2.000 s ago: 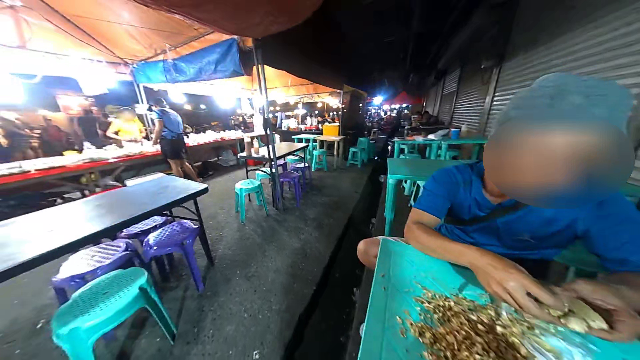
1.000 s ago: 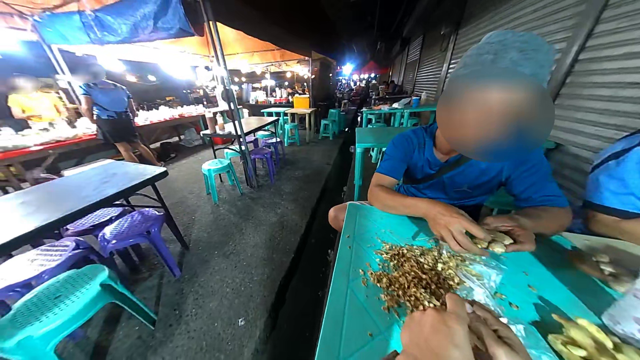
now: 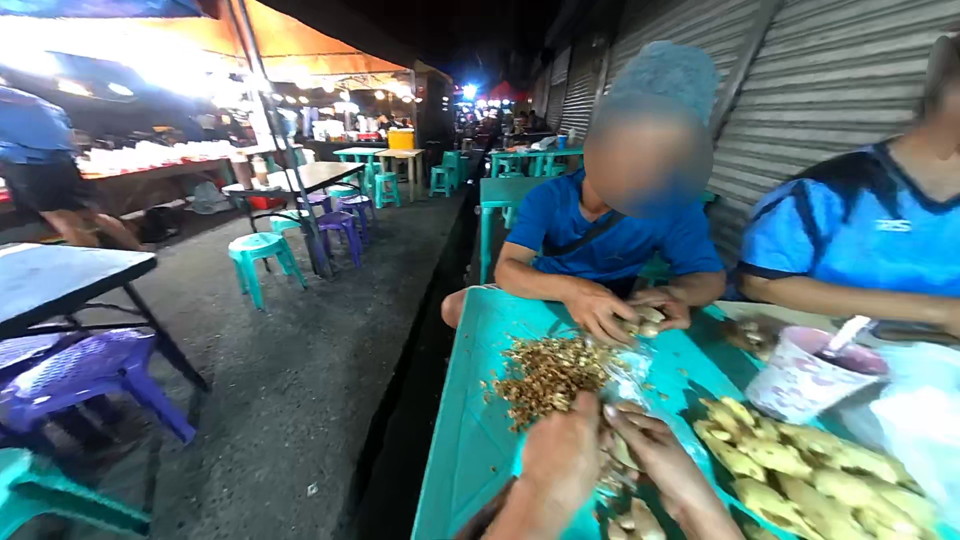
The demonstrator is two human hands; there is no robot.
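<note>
My left hand (image 3: 559, 454) and my right hand (image 3: 656, 457) meet at the lower middle of the head view, over a teal plastic table (image 3: 469, 420). Between their fingers is a pale piece, apparently ginger root (image 3: 621, 454), partly hidden by the fingers. Just beyond my hands lies a pile of brown peel scraps (image 3: 551, 371) beside a clear plastic bag (image 3: 634, 371). More unpeeled-looking pieces (image 3: 636, 521) lie below my hands. To the right is a heap of peeled, pale yellow ginger (image 3: 817, 469).
Across the table, a person in a blue shirt (image 3: 619, 244) holds ginger pieces in both hands. Another person (image 3: 862, 217) sits at the right, behind a patterned cup (image 3: 810, 375) and a whitish plastic bag (image 3: 919, 420). Purple stools (image 3: 90, 375) and a dark-edged table (image 3: 67, 277) stand left.
The view has swung right. My hands, out of sight two seconds ago, came in at the bottom edge one second ago and now show more fully. The person standing at the far left has changed posture.
</note>
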